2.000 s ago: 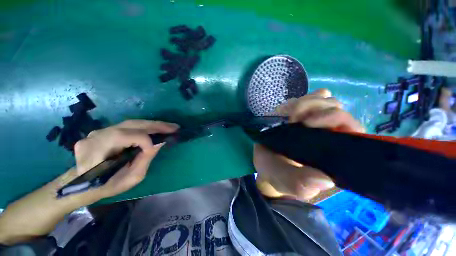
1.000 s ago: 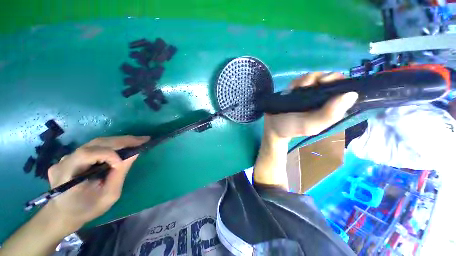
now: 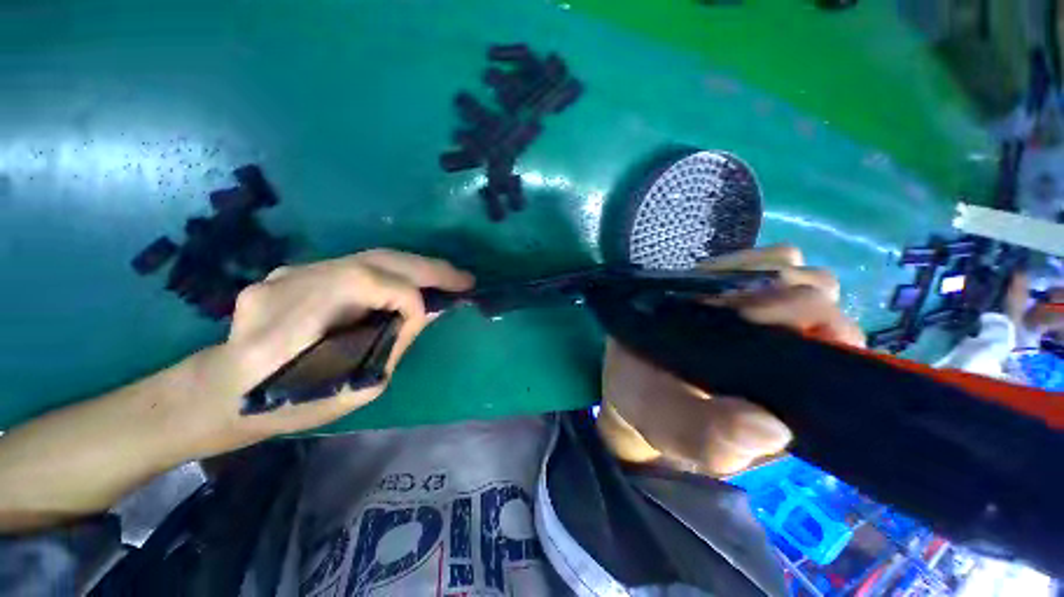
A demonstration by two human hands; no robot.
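Note:
A long black plastic frame (image 3: 525, 289) runs across the space in front of me, above the green bench. My left hand (image 3: 333, 315) grips its left part, with a flat arm of the frame showing below the fingers. My right hand (image 3: 700, 397) holds the black electric screwdriver (image 3: 863, 408) with an orange stripe. Its front end is against the frame's right part; the tip itself is hidden. Fingers of my right hand also touch the frame's right end. The round perforated screw dish (image 3: 697, 210) lies just behind, with dark screws on its right side.
Small black plastic pieces lie in two piles, one behind the frame (image 3: 508, 126) and one at the left (image 3: 219, 243). Dark specks are scattered on the green bench (image 3: 350, 128). Black frames (image 3: 933, 280) lie at the right. Part of a person in white and a blue stool-like object (image 3: 799, 513) show at the right.
The screwdriver has moved from over the dish back to the frame, and its body now points toward the lower right. The fingers of my right hand have come onto the frame's end.

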